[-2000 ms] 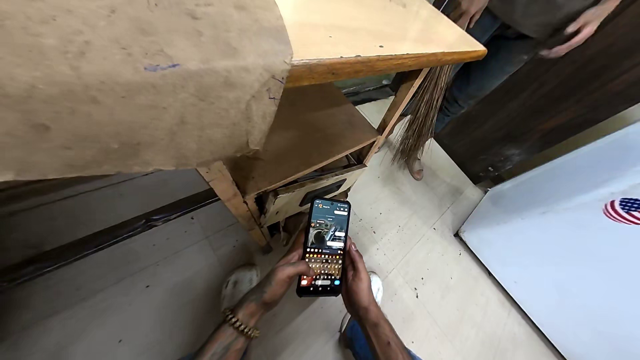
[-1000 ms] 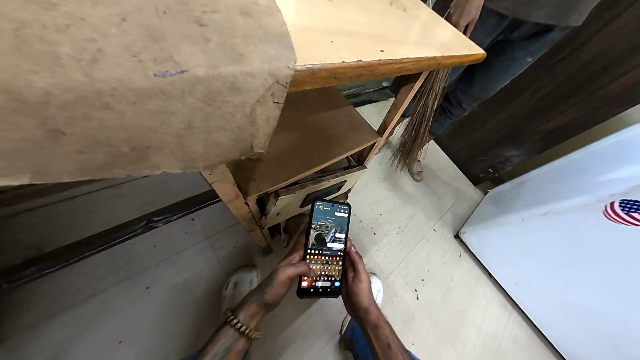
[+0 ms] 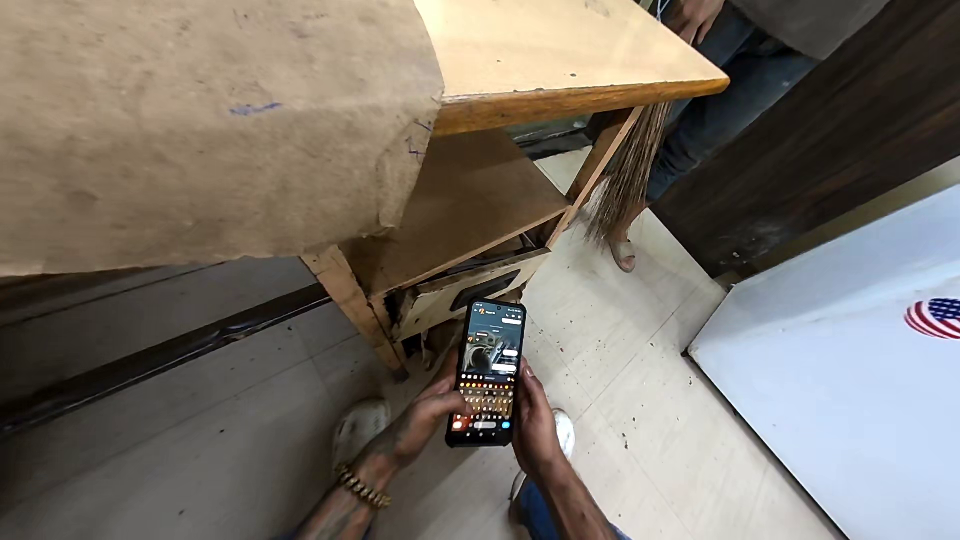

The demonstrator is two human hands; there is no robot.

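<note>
A smartphone (image 3: 487, 373) in a dark case is held upright between both hands, low in the middle of the view. Its lit screen shows a chat with a picture and an on-screen keyboard. My left hand (image 3: 429, 415) grips the phone's left edge, with the thumb over the lower left of the keyboard. A beaded bracelet (image 3: 363, 487) is around the left wrist. My right hand (image 3: 536, 420) holds the right edge, its thumb beside the case. The fingers behind the phone are hidden.
A wooden table (image 3: 585, 101) with a lower shelf (image 3: 480, 202) stands ahead, partly covered by brown paper (image 3: 210, 135). Behind it, a person (image 3: 705, 142) stands near a stick broom (image 3: 634, 172). A white cabinet-like surface (image 3: 840, 352) with a flag sticker is at right. Small debris lies on the tiled floor (image 3: 630, 375).
The other person's second hand, seen at the upper right two seconds ago, is out of view now. The broom has shifted slightly. Both my hands still hold the phone in nearly the same place.
</note>
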